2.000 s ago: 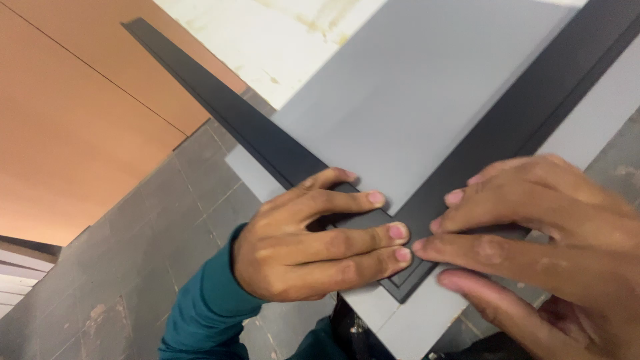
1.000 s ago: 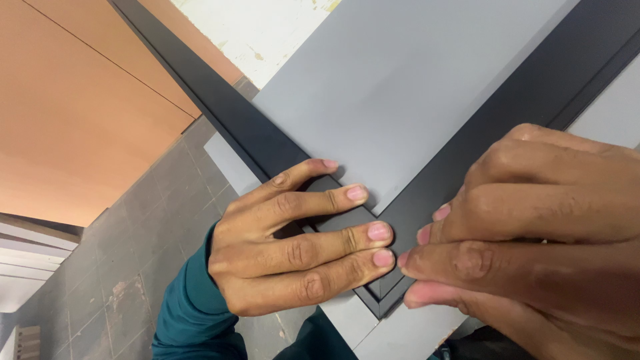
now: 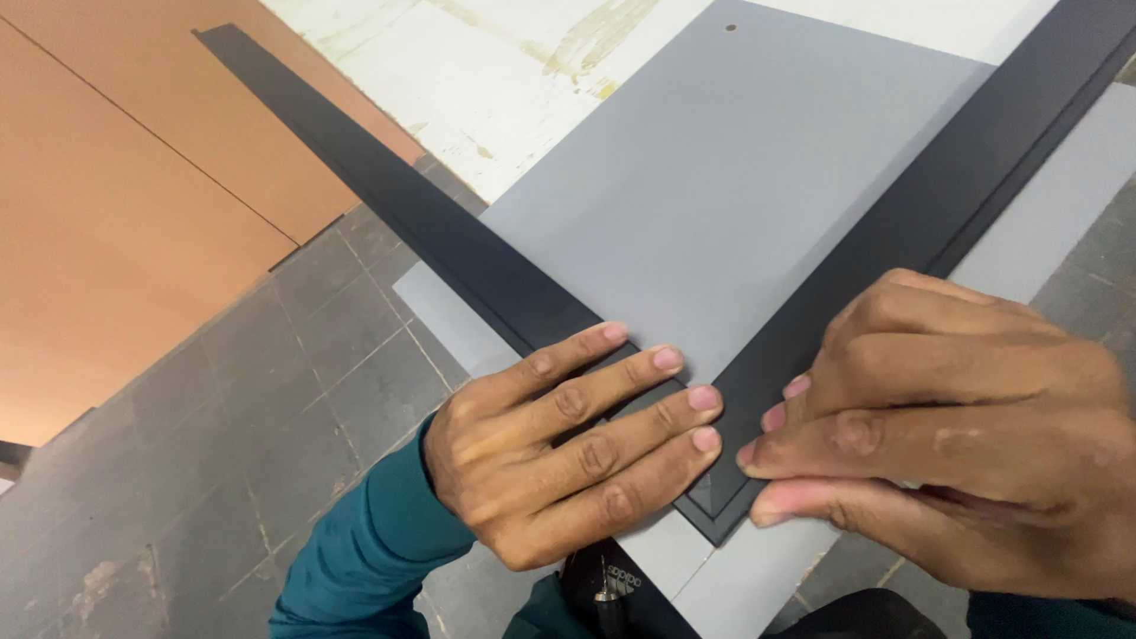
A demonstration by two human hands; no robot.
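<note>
Two long dark grey trim strips, a left one (image 3: pixel 426 209) and a right one (image 3: pixel 896 209), meet at a mitred corner near the lower middle of the view. Across the left strip close to that corner lies my left hand (image 3: pixel 577 444), fingers slightly spread and fingertips pressing down on it. My right hand (image 3: pixel 941 435) has its thumb and fingertips at the outer edge of the right strip, just beside the corner. Both strips rest on a light grey panel (image 3: pixel 710 169). Whether my right fingers pinch anything small cannot be seen.
A white stained board (image 3: pixel 426 71) lies beyond the grey panel. Orange-brown panels (image 3: pixel 151 177) stand at the left, above a grey tiled floor (image 3: pixel 257 426). Below the corner, a tool with a metal tip (image 3: pixel 607 595) shows beside black fabric.
My left hand stays on the left strip by the corner. My right hand remains at the right strip's outer edge, its fingers slightly shifted. The view has swung, showing more of the grey panel.
</note>
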